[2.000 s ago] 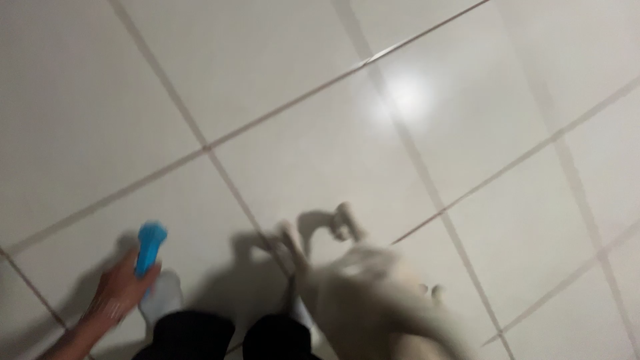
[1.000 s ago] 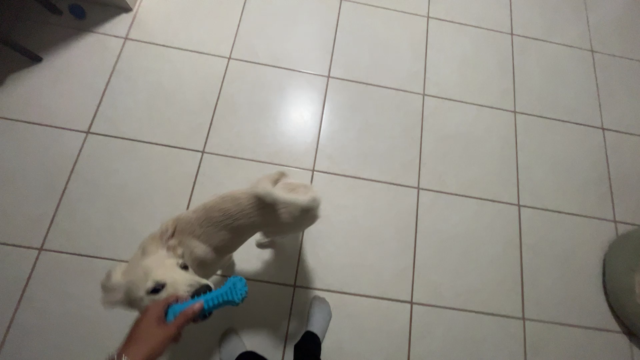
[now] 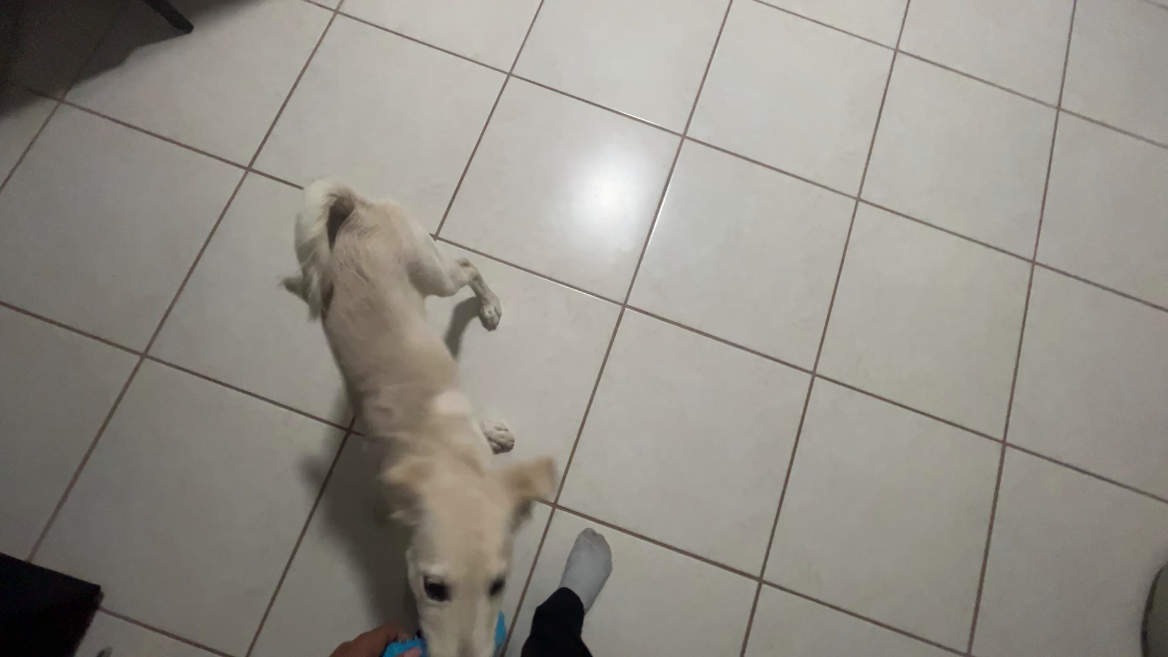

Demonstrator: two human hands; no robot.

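A cream-coloured dog (image 3: 392, 338) stands on the tiled floor with its head at the bottom edge, facing me, its tail curled over its back. My left hand (image 3: 370, 641) shows only in part at the bottom edge, its fingers on a blue rubber chew toy (image 3: 403, 648). The dog's muzzle covers the middle of the toy; a bit of blue shows on each side of it. Whether the dog's teeth are on the toy is hidden. My right hand is out of view.
My foot in a light grey sock (image 3: 587, 561) rests just right of the dog's head. A dark object (image 3: 46, 602) lies at the lower left edge, a dark furniture leg (image 3: 169, 14) at the upper left. Part of a greenish-grey object (image 3: 1157, 611) shows at the right edge.
The dog has turned; a second ago its body stretched up to the right from the toy. My left hand and the blue toy are now lower in view. Two socked feet showed then, one now.
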